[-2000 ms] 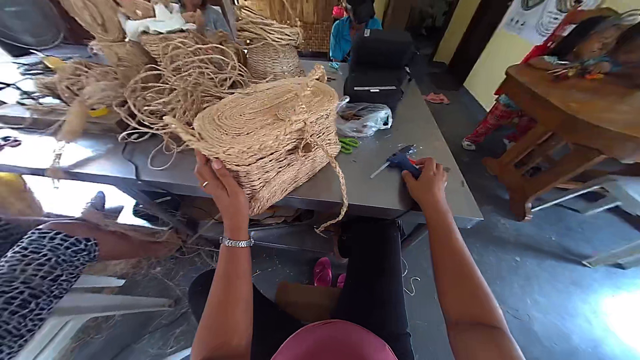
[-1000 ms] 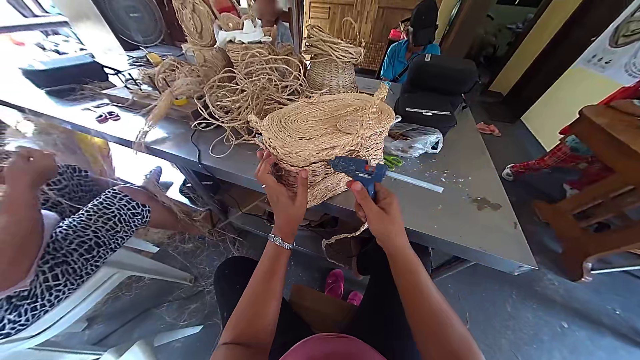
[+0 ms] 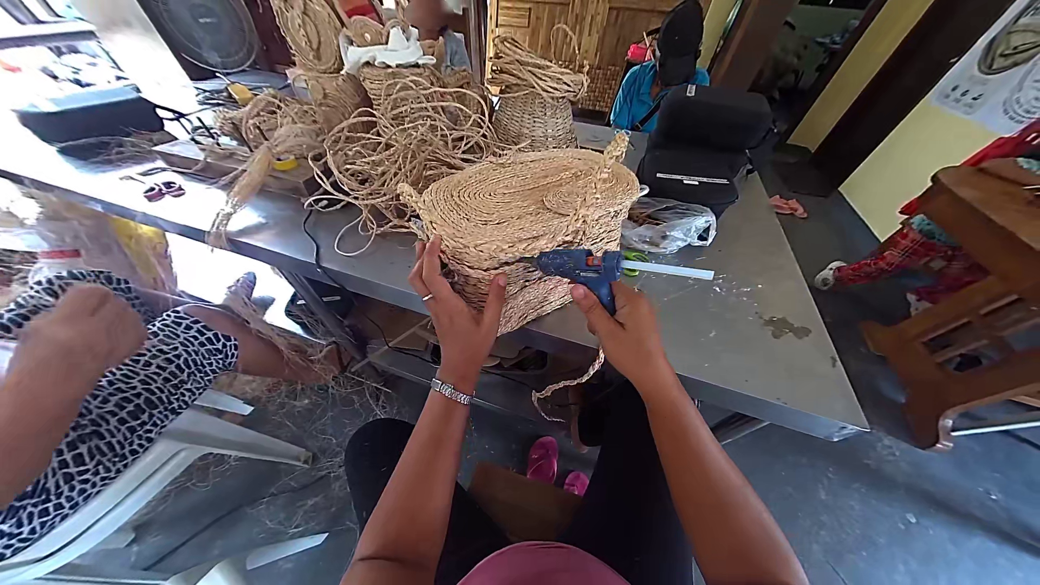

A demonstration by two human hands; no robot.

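A woven natural-fibre bag [image 3: 504,199] lies at the table's front edge, its coiled oval face upward. My left hand [image 3: 459,313] steadies its near side, thumb and fingers spread against the braided wall. In my right hand [image 3: 621,321] is a blue hot glue gun [image 3: 581,266], its nozzle at the bag's near side and a glue stick [image 3: 674,270] poking out of its back. A thin braided cord [image 3: 569,382] hangs below the table edge. Whether glue is coming out cannot be seen.
Loose rope [image 3: 406,138] and a woven basket [image 3: 536,118] stand behind the bag. A clear plastic bag [image 3: 670,226], green-handled scissors [image 3: 634,260] and a black case [image 3: 699,154] are to the right. A co-worker's hand [image 3: 89,325] is at far left.
My right hand has brought the glue gun from the tabletop at the right to the bag's near side. The view has swung. My left hand remains at the bag.
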